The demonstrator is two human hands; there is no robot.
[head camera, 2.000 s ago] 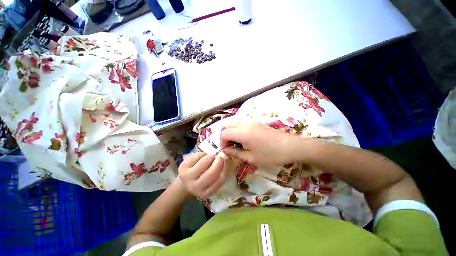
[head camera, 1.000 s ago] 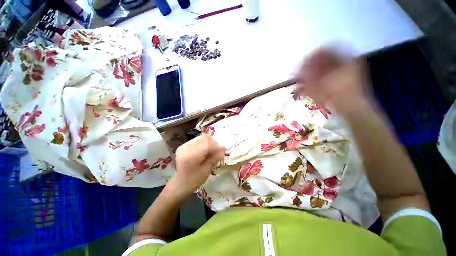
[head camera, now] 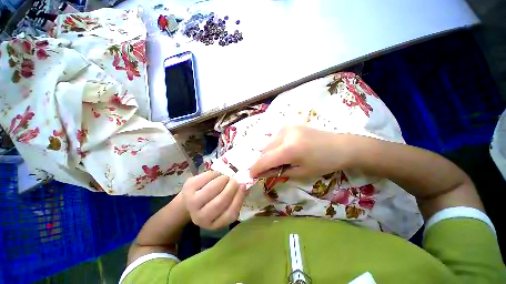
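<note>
A cream-white floral garment [head camera: 355, 119] lies bunched on the lap. My left hand [head camera: 213, 198] is closed on a narrow pale edge of it. My right hand [head camera: 297, 155] is at the same edge, just right of my left hand, with thumb and fingertips pinched together at the cloth. A needle or thread between the right fingertips is too small to make out clearly. A loose pile of small dark buttons [head camera: 213, 30] lies on the white table [head camera: 310, 41], beyond the phone.
A smartphone [head camera: 181, 87] lies flat at the near table edge. A heaped floral garment [head camera: 83, 111] hangs over the table's left side. A small red item [head camera: 162, 22] is beside the buttons. Blue plastic crates [head camera: 72, 233] stand below left, with more blue crates [head camera: 438, 89] at right.
My right hand was out to the right over the table edge a second ago; it is back at the cloth beside my left hand. The camera view has shifted, so the table sits higher.
</note>
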